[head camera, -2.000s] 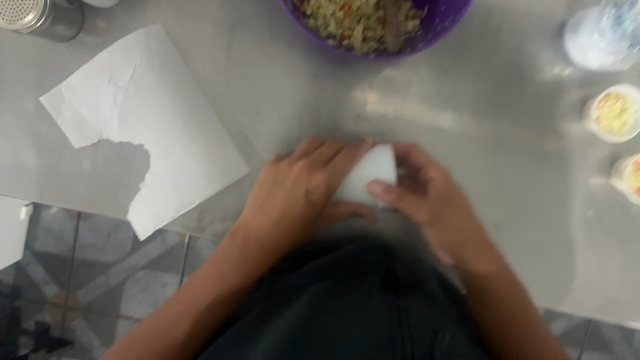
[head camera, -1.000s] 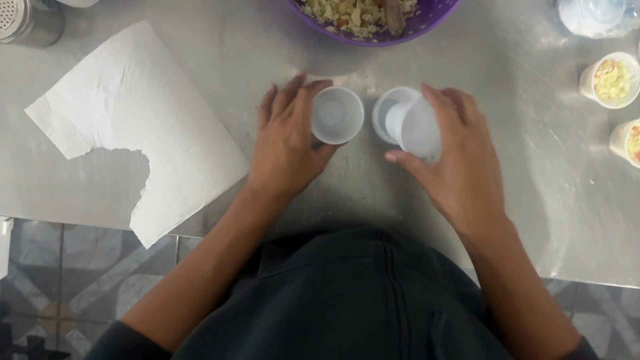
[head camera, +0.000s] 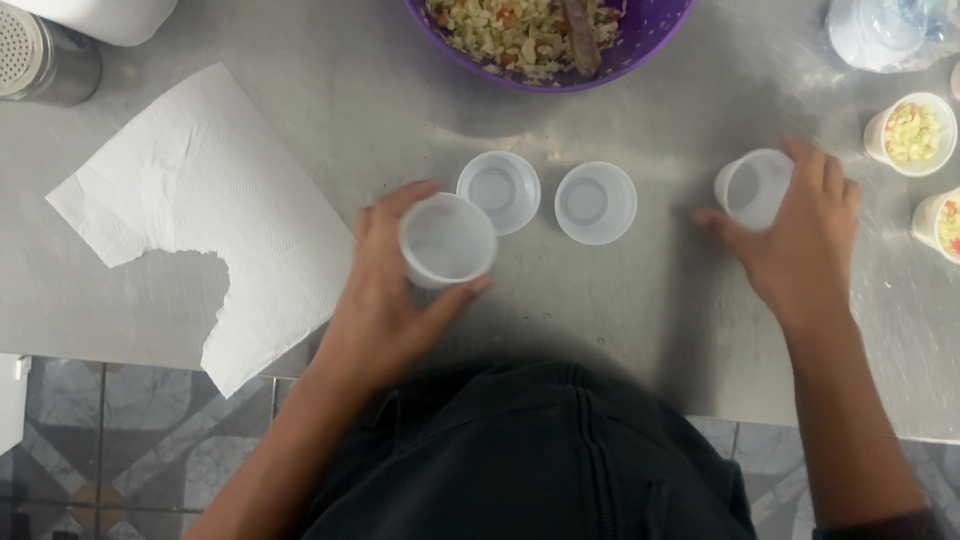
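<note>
My left hand (head camera: 390, 277) grips a translucent plastic cup (head camera: 448, 240) at the centre left, its mouth facing up. Just beyond it, two more such cups, one at the left (head camera: 499, 193) and one at the right (head camera: 596, 203), stand side by side on the steel table. Farther right, my right hand (head camera: 802, 225) has its thumb and fingers around another plastic cup (head camera: 756, 189), which looks slightly tilted. Whether that cup touches the table, I cannot tell.
A purple bowl (head camera: 652, 45) of chopped vegetables with a utensil stands at the far edge. Torn paper towel (head camera: 277, 217) lies left, below a metal shaker (head camera: 60, 60). Filled cups, one upper (head camera: 911, 133) and one lower (head camera: 946, 225), and a clear plastic bag (head camera: 885, 34) are at the right.
My hands, together two seconds ago, are now far apart. The right hand has moved right with a cup. Two cups now stand between the hands; one second ago a single cup stood there.
</note>
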